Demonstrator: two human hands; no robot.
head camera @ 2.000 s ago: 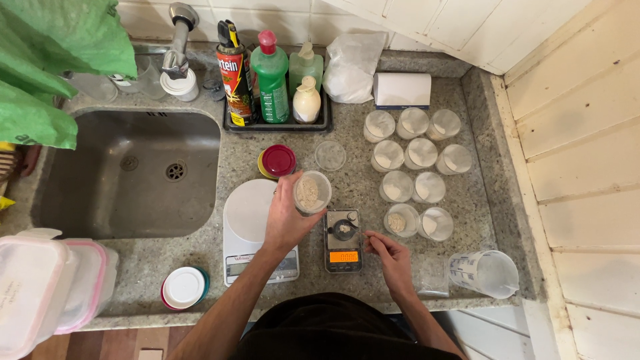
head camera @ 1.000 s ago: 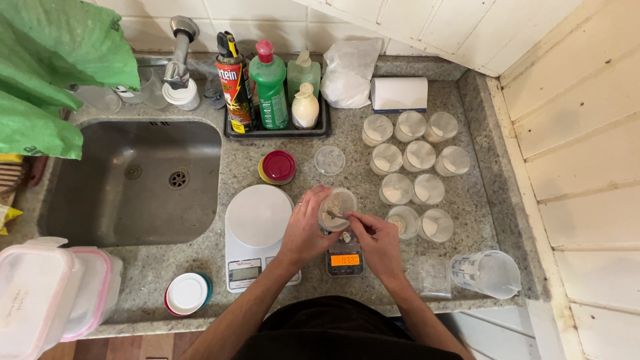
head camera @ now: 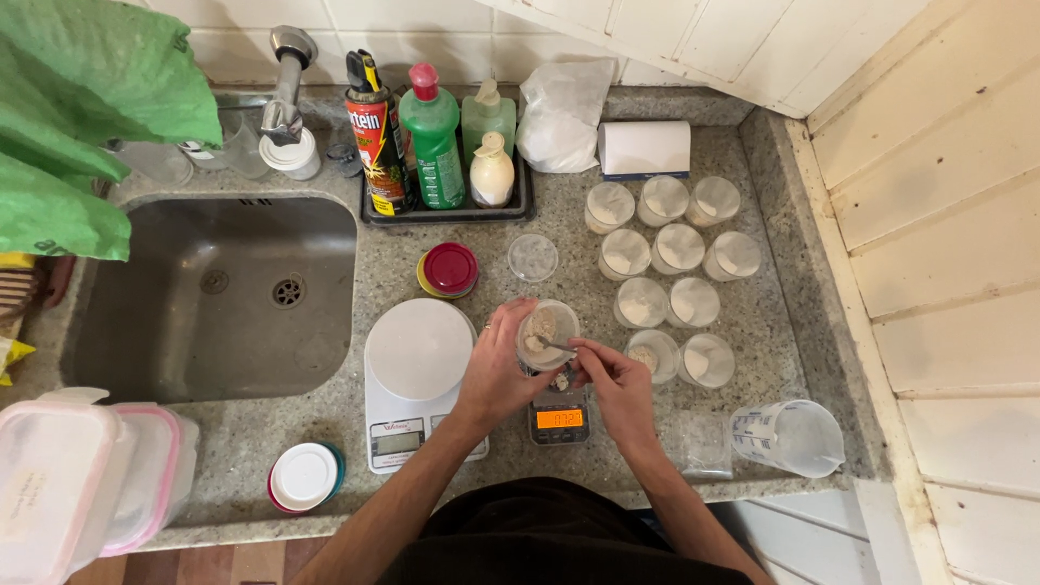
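My left hand [head camera: 497, 370] holds a clear plastic cup [head camera: 548, 323] tilted, with pale grainy powder inside. In my right hand [head camera: 619, 390] is a small metal spoon [head camera: 556, 344], its tip in the powder. Just below the cup lies a small digital pocket scale [head camera: 561, 418] with an orange lit display; a little dish [head camera: 561, 380] with some grains on its pan is partly hidden by the cup and my hands. A larger white kitchen scale [head camera: 420, 349] stands left of my left hand. Right of my hands, several clear cups [head camera: 679, 248] of pale powder stand in rows.
A steel sink [head camera: 219, 309] is at left. Behind stand bottles in a black tray [head camera: 447, 215], a plastic bag [head camera: 565, 118] and a white card box [head camera: 644, 148]. Stacked lids [head camera: 449, 269], a clear lid [head camera: 533, 258], a measuring jug [head camera: 788, 439] and food containers [head camera: 57, 479] surround the work area.
Two seconds ago my right hand was right of the pocket scale; it has moved up to the cup, with the spoon inside. My left hand has brought the cup rightward, over the scale's upper part.
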